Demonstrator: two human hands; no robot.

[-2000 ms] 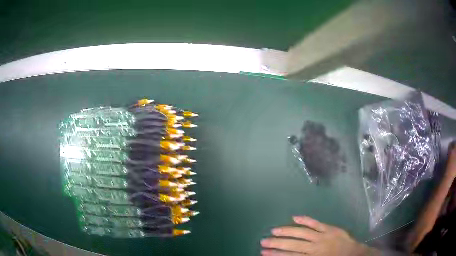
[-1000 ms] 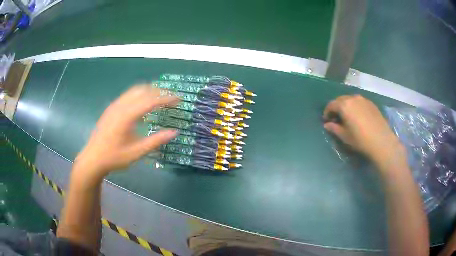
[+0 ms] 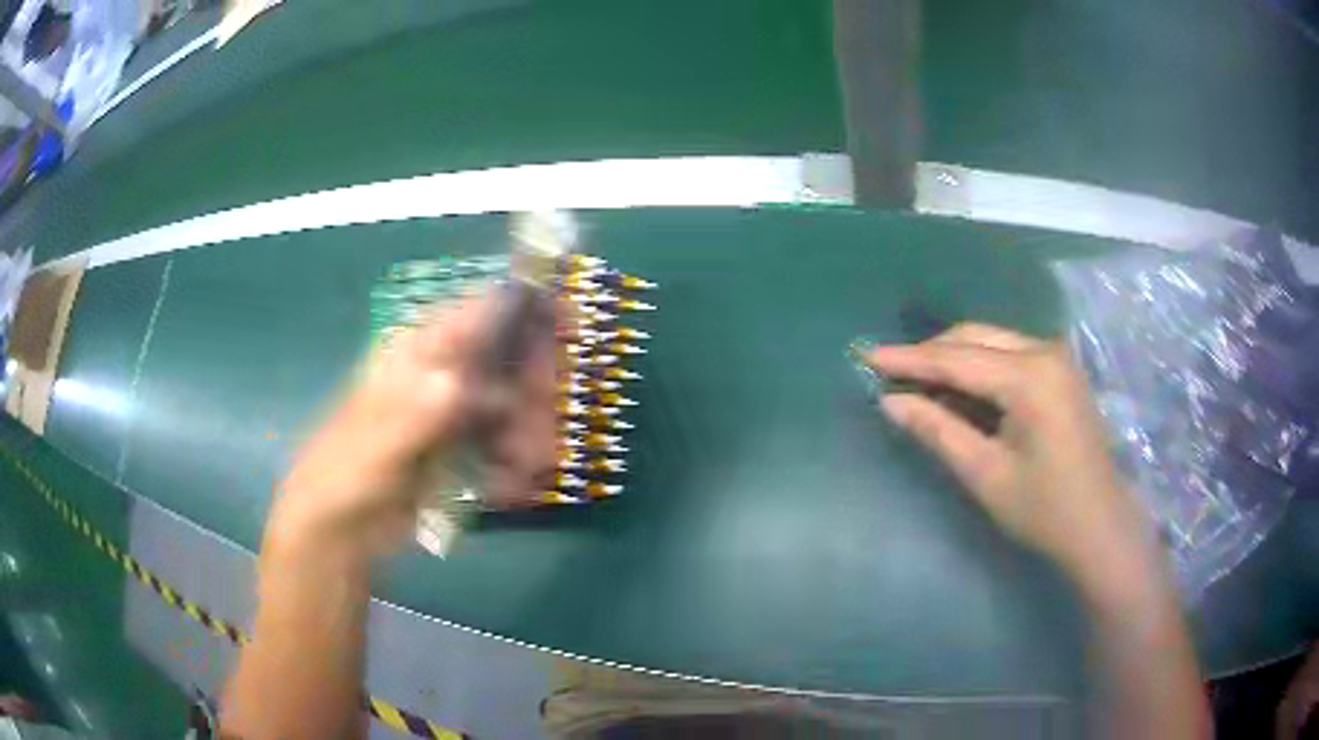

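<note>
Rows of green circuit boards point(image 3: 412, 275) lie on the green bench with dark lead wires and yellow-banded white tips point(image 3: 600, 383) pointing right. My left hand point(image 3: 391, 419) is blurred and covers much of the boards. It appears closed around a wired board, whose blurred pale end point(image 3: 544, 236) sticks up above the fingers. My right hand point(image 3: 998, 419) is low over the bench to the right, thumb and index fingertips apart, beside a small heap of black sleeves point(image 3: 926, 321) it mostly hides. Nothing is clearly seen between those fingertips.
A crinkled clear zip bag point(image 3: 1186, 419) lies right of my right hand. A white strip point(image 3: 666, 184) edges the bench's far side, with a grey upright point(image 3: 878, 101) at it. A brown box-like edge point(image 3: 47, 340) is at far left. Yellow-black tape point(image 3: 130, 571) marks the floor.
My left hand has moved right over the wires and now appears to hold a board. My right hand's thumb and index have spread. The view has shifted, moving the boards left in the picture.
</note>
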